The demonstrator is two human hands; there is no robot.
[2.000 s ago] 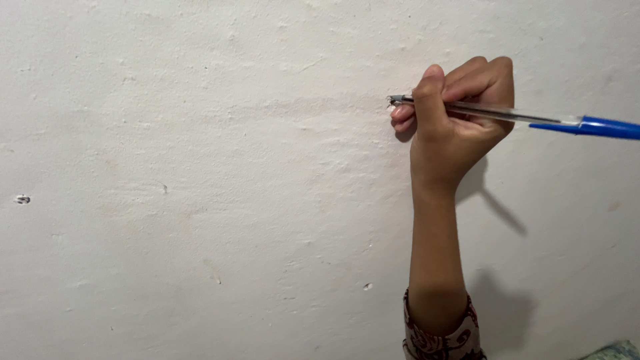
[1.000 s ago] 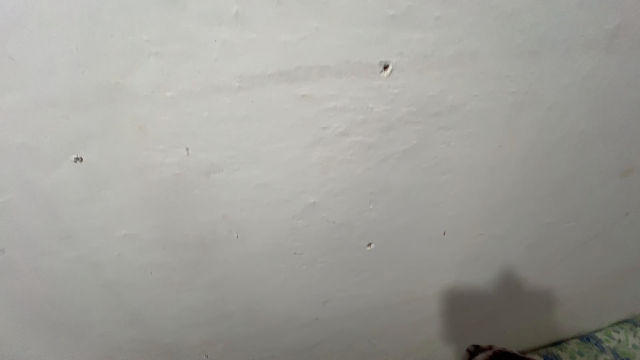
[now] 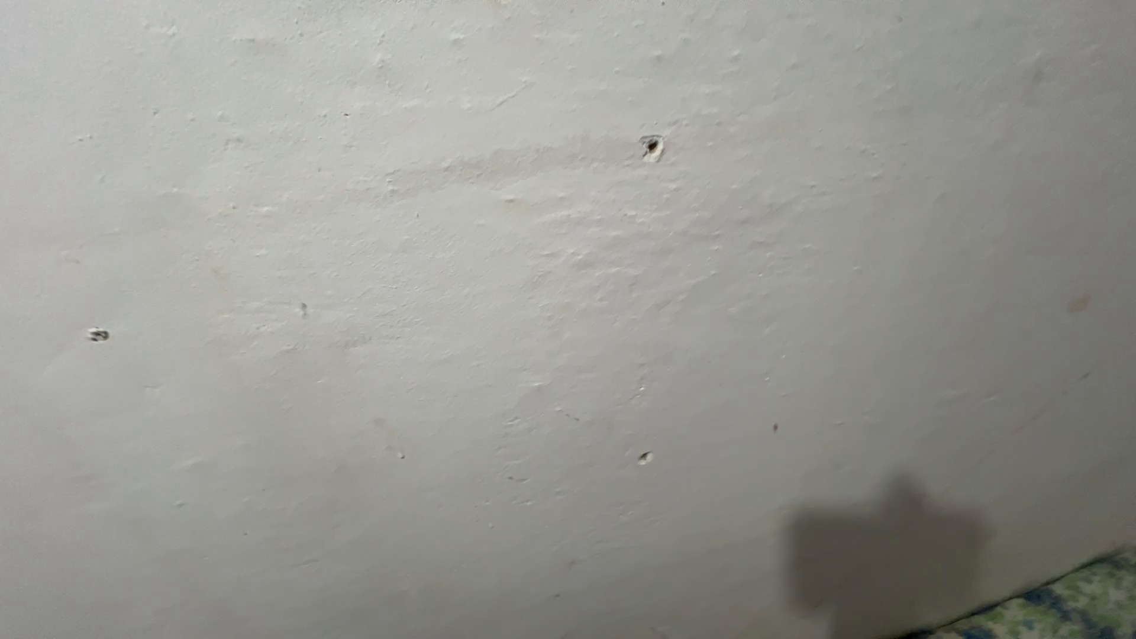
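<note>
Neither my left hand nor my right hand is in the frame. A white, uneven plaster wall [image 3: 497,373] fills nearly the whole view. Right of the middle, near the top, a chipped hole [image 3: 652,147] with a dark centre shows in the plaster. A smaller chip [image 3: 645,458] lies well below it. At the far left is another small damaged spot [image 3: 98,335]. The ballpoint pen is out of sight.
A blocky dark shadow [image 3: 883,564] falls on the wall at the lower right. Beside it, a green and blue patterned fabric [image 3: 1056,603] meets the wall in the bottom right corner.
Two seconds ago a hand held a ballpoint pen against the wall, where the upper hole now shows; hand and pen have left the view. The dark thing at the bottom edge a second ago is also gone.
</note>
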